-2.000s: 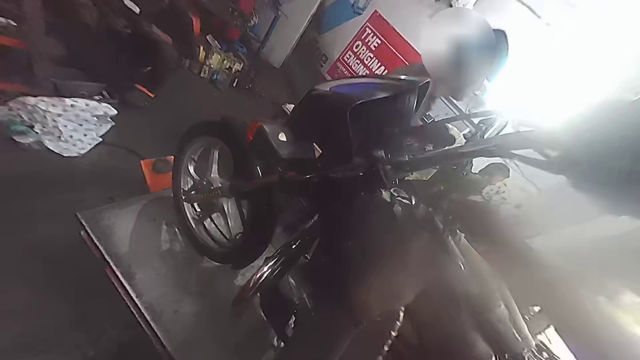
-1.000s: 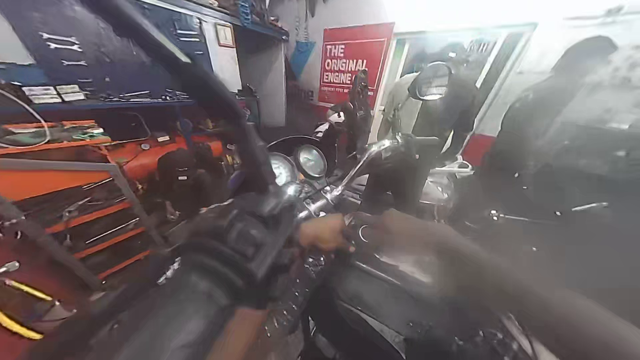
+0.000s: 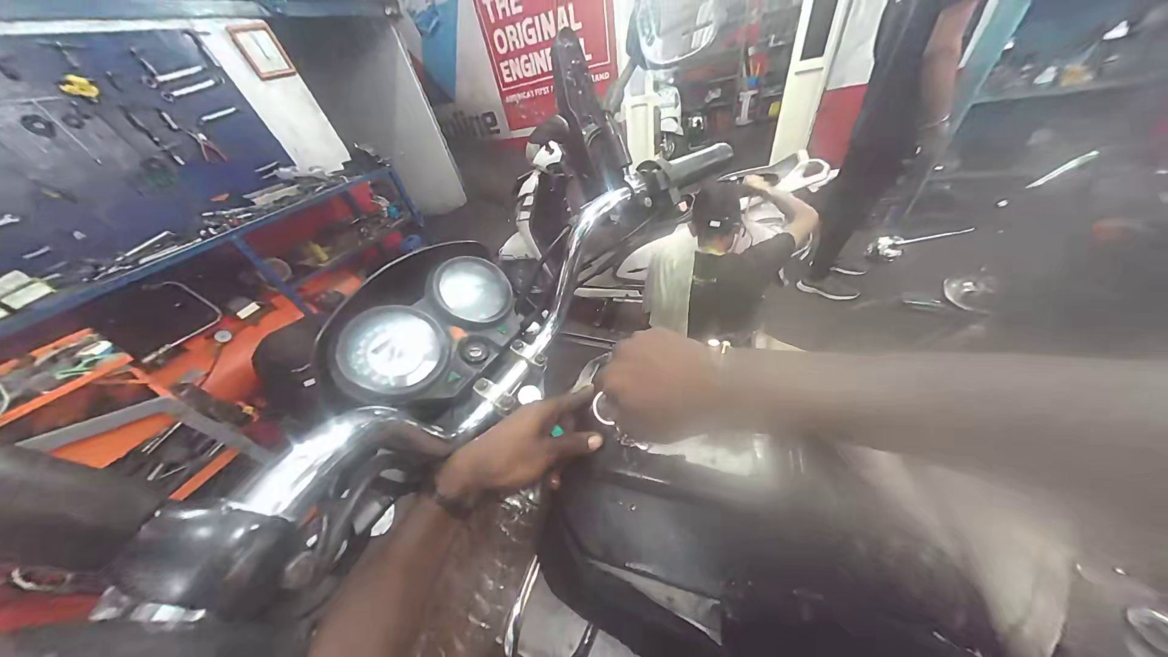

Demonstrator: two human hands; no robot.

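A motorcycle stands below me, its chrome handlebar (image 3: 570, 255) crossing the view beside two round gauges (image 3: 394, 351). At the front end of the dark fuel tank (image 3: 675, 520), my right hand (image 3: 657, 379) is curled over a metal ring (image 3: 602, 409), perhaps a key ring or the filler cap's rim; what its fingers grip is hidden. My left hand (image 3: 520, 447) reaches under the handlebar, fingers partly bent against the tank's front edge, close to my right fingertips. A small green thing shows at its fingers; whether it holds it is unclear.
Ahead, a person in a dark shirt (image 3: 735, 265) crouches by a white motorcycle, and another person in dark trousers (image 3: 867, 155) stands to the right. At left are a blue-framed workbench (image 3: 182, 255), a tool board (image 3: 100, 119) and an orange rack (image 3: 82, 392).
The view has swung from a tilted look at a wheel to the handlebar and tank. My two hands are at the tank's front, as one second ago.
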